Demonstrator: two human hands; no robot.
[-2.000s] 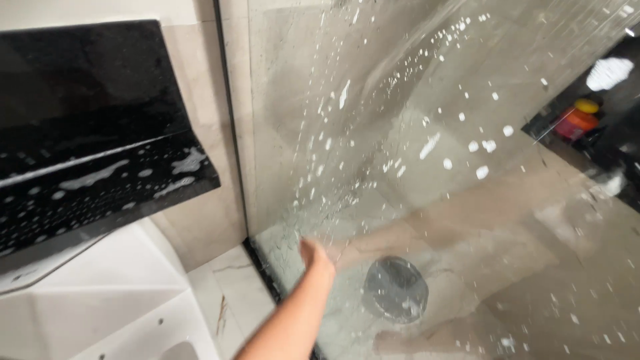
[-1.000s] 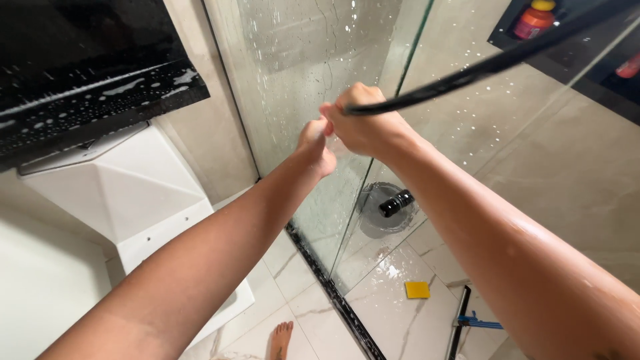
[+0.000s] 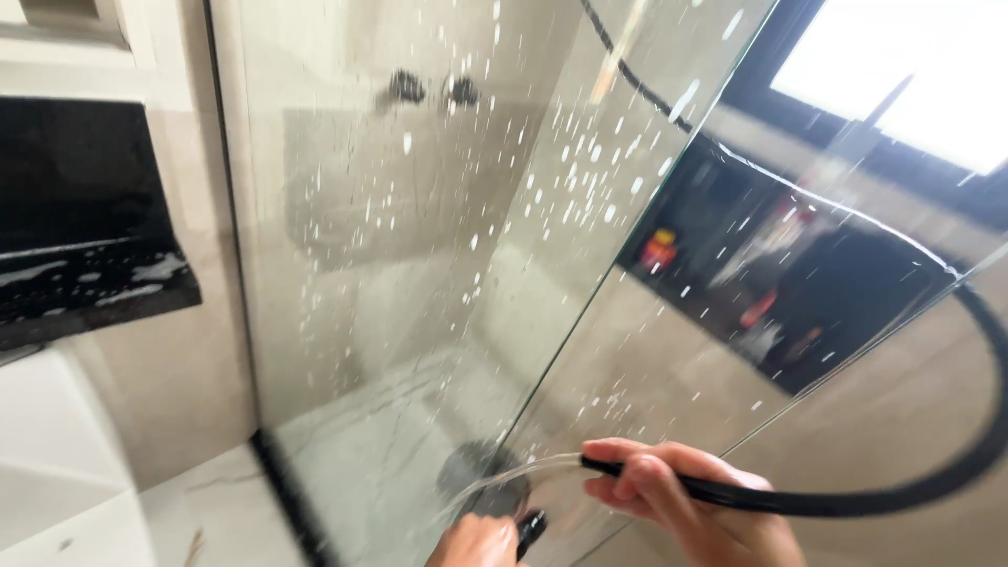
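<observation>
My right hand [image 3: 685,488] is closed around the end of a black hose [image 3: 850,502], which loops up at the right edge. A thin stream of water [image 3: 520,470] arcs leftward out of its tip. Low in the view, my left hand [image 3: 479,542] is partly cut off by the bottom edge; its fingers are hidden, so its grasp cannot be told. A black cylindrical thing [image 3: 532,529] shows just right of it. Ahead stands the wet glass shower panel [image 3: 378,260], speckled with drops.
A black shelf-like panel [image 3: 79,205] with suds hangs at left over a white fixture [image 3: 55,441]. A black frame rail [image 3: 291,504] runs along the floor. Bottles, one red with a yellow cap [image 3: 658,250], stand in a dark wall niche. A round grey thing [image 3: 480,472] lies beyond the glass.
My hands, close together near the middle a second ago, are now lower and apart. Water now visibly streams from the hose tip. The view has tilted up.
</observation>
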